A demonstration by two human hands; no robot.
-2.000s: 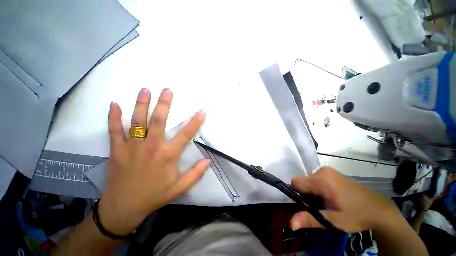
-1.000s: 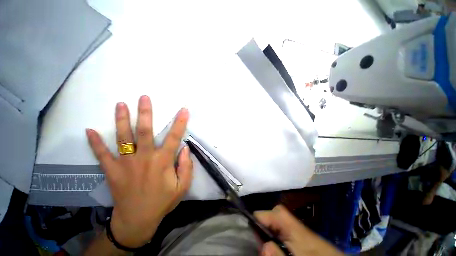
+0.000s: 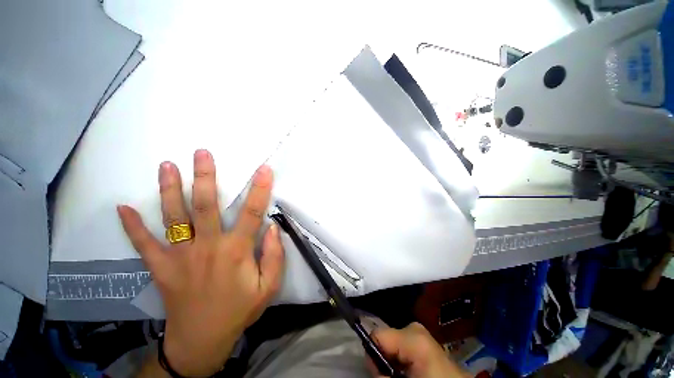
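Observation:
A pale garment panel (image 3: 384, 199) lies over the table's front edge. A narrow slanted pocket opening (image 3: 321, 247) with dark lines runs across it. My left hand (image 3: 214, 258), with a gold ring, lies flat with spread fingers on the panel, left of the opening. My right hand (image 3: 414, 351) grips black fabric scissors (image 3: 325, 279) at the bottom edge of the picture. The blade tips touch the upper left end of the opening. The blades look nearly closed. The handles are partly hidden by my hand and cut off by the picture's edge.
A stack of grey cut panels (image 3: 52, 81) lies at the left. The white sewing machine head (image 3: 584, 88) stands at the right. A ruler strip (image 3: 100, 286) runs along the table's front edge. A black strip (image 3: 425, 107) shows beside the panel. A blue crate (image 3: 517, 310) is below at the right.
The scissors have swung from a flat slant to a steeper one, with their tips at the opening's upper end. My right hand has moved left and down. The view has shifted slightly.

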